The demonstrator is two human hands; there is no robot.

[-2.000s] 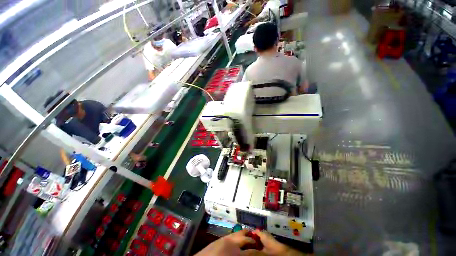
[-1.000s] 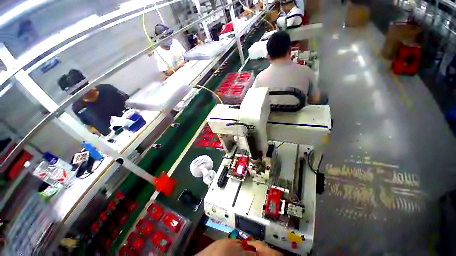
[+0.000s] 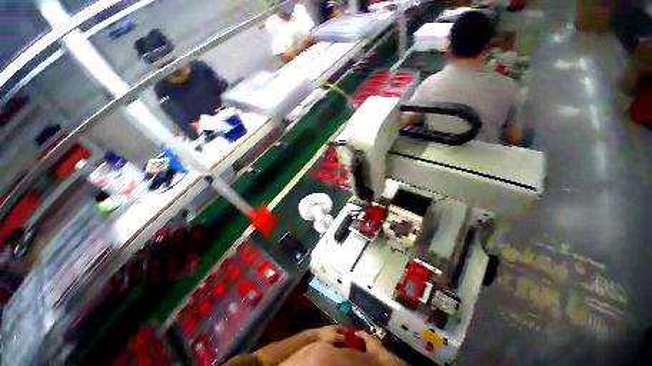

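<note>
A red housing (image 3: 354, 340) is held at the bottom edge, in front of the machine. My left hand (image 3: 325, 334) grips it from the left, and my right hand (image 3: 377, 350) touches it from the right; both are partly cut off and blurred. The white gantry machine (image 3: 457, 168) stands ahead. One red housing (image 3: 413, 282) sits in its front right fixture and another (image 3: 372, 219) in the fixture under the head. A clear blister tray (image 3: 232, 304) with several red housings and some bare pockets lies at the lower left.
A small white fan (image 3: 315, 207) and a black phone (image 3: 291, 246) lie left of the machine. A green belt (image 3: 286, 166) runs behind the tray. An upright with an orange-red foot (image 3: 264, 220) stands beside it. A person (image 3: 465, 86) sits beyond the machine; others are across the belt.
The view has turned left, so the machine appears further right and more of the tray shows. The hands stay together on the red housing at the bottom edge.
</note>
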